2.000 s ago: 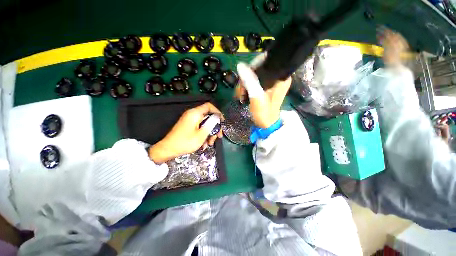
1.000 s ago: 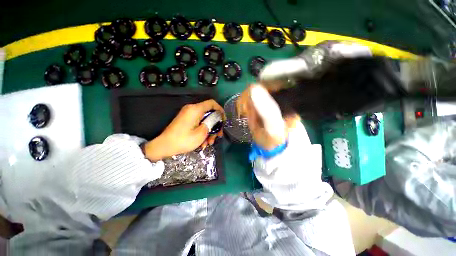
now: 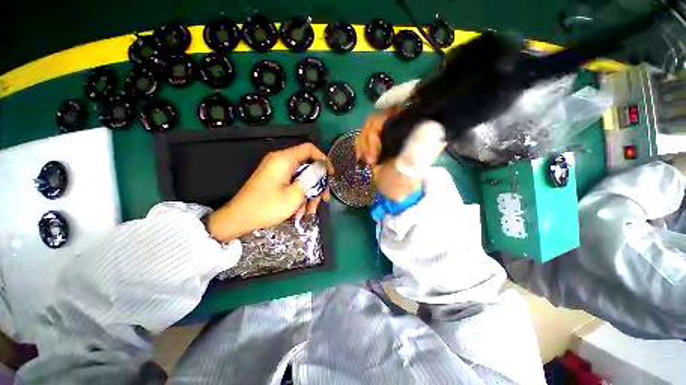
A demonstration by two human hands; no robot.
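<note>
My left hand (image 3: 274,184) holds a round black unit (image 3: 312,179) over the right side of the black parts tray (image 3: 162,169); a white cot covers a fingertip. My right hand (image 3: 399,162), with white finger cots and a blue wrist strap (image 3: 397,204), grips the blurred black electric screwdriver (image 3: 459,90). The screwdriver's near end is hidden by my hand. The round screw dish (image 3: 350,171) lies between my hands, partly covered by my right hand. Small metal parts (image 3: 274,252) fill the tray's near half.
Many round black units (image 3: 268,76) stand in rows beyond the tray. A white pad (image 3: 83,180) at left holds two units. At right are a clear bag (image 3: 519,124), a teal-green box (image 3: 530,210) with a unit on top, a grey controller (image 3: 620,131) and another person's sleeve (image 3: 632,241).
The screwdriver has swung and now slants up to the right. My left hand still holds the unit near the dish. The neighbour's arm has withdrawn from the bag. The view has shifted slightly.
</note>
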